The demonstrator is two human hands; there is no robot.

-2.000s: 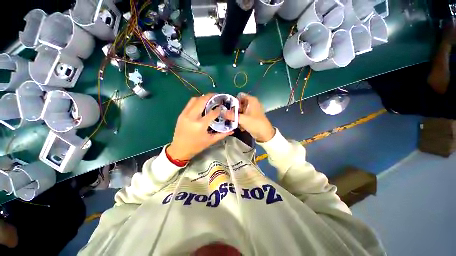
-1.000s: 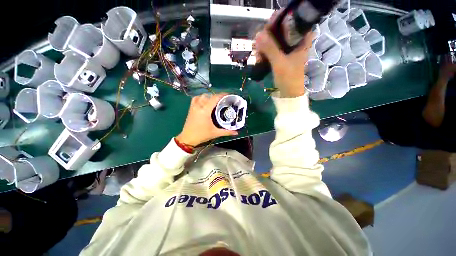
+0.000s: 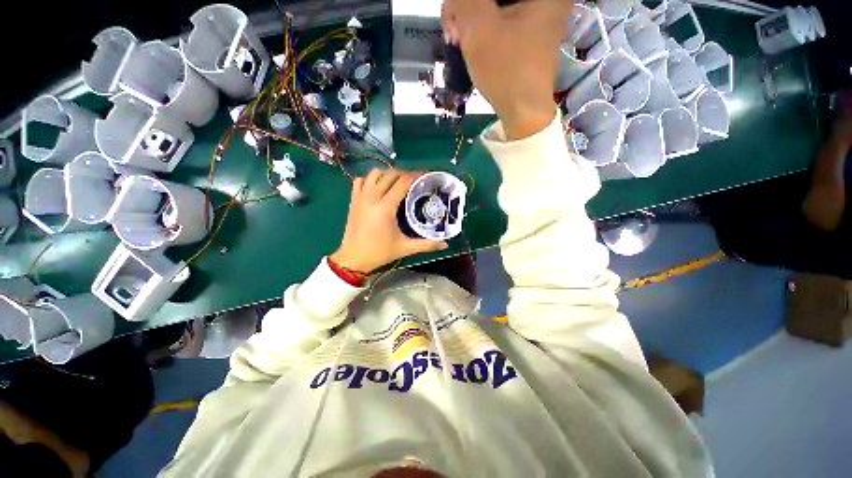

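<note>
My left hand [image 3: 381, 217] holds a white plastic housing [image 3: 450, 230] at the bench's front edge, its round opening facing up. A round part and dark pieces show inside it. My right hand [image 3: 514, 56] is raised at the top centre, gripping the electric screwdriver, whose dark lower end [image 3: 455, 73] shows at the front of the screw feeder [image 3: 413, 47]. The hand hides most of the tool. The screwdriver tip cannot be made out against the feeder.
Loose white housings [image 3: 159, 210] lie on the left of the green bench [image 3: 308, 233]. A tangled pile of wired components [image 3: 322, 103] lies left of the feeder. More housings [image 3: 642, 142] are clustered at right. Another person's arm [image 3: 827, 191] shows at far right.
My right hand left the housing, took the screwdriver and moved up to the feeder. My left hand kept the housing, which now sits slightly further right.
</note>
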